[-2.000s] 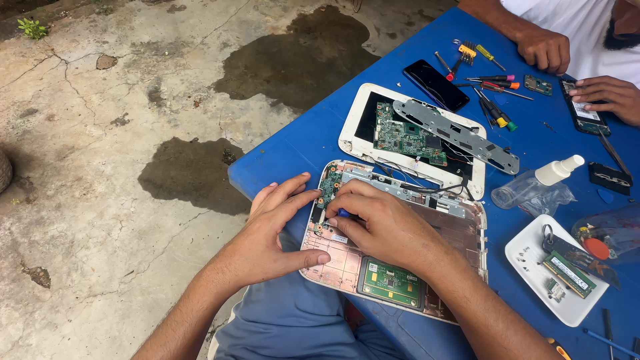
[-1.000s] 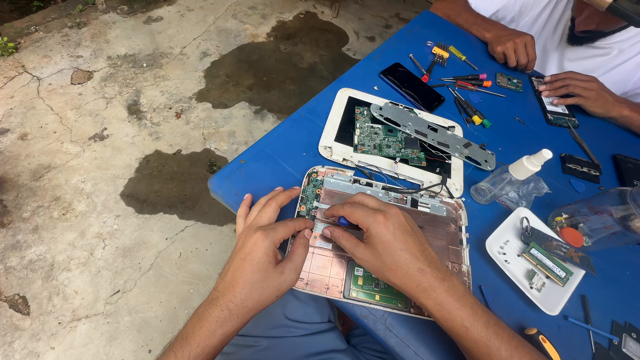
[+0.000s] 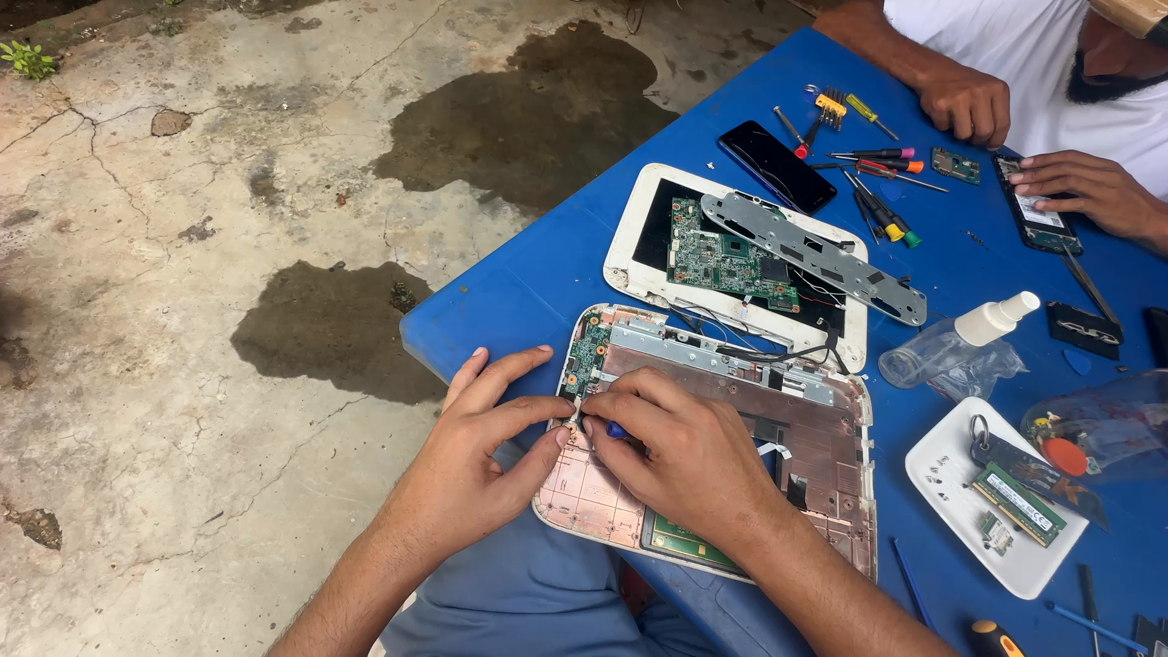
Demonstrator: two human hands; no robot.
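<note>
An opened laptop base (image 3: 593, 474) with a copper-coloured inner face lies at the table's near edge. A narrow green circuit board (image 3: 587, 351) sits along its left side. My left hand (image 3: 484, 438) has thumb and index fingertip together at a small pale connector or cable end just below that board. My right hand (image 3: 680, 438) holds a tool with a blue handle (image 3: 617, 430), its tip hidden by the fingers, close beside the left fingertips. Behind the base, a white-framed screen lid (image 3: 630, 246) carries a green motherboard (image 3: 721, 255) and a perforated metal bracket (image 3: 821, 260).
On the blue table (image 3: 511, 274) lie a black phone (image 3: 776, 166), several screwdrivers (image 3: 881, 205), a spray bottle (image 3: 958, 338) and a white tray (image 3: 967, 529) with a memory module (image 3: 1017, 502). Across the table, a co-worker's hand (image 3: 1086, 196) rests on an opened phone.
My left hand's thumb and index fingertip have come to the small connector at the base's left edge. The right hand stays close by with the blue-handled tool.
</note>
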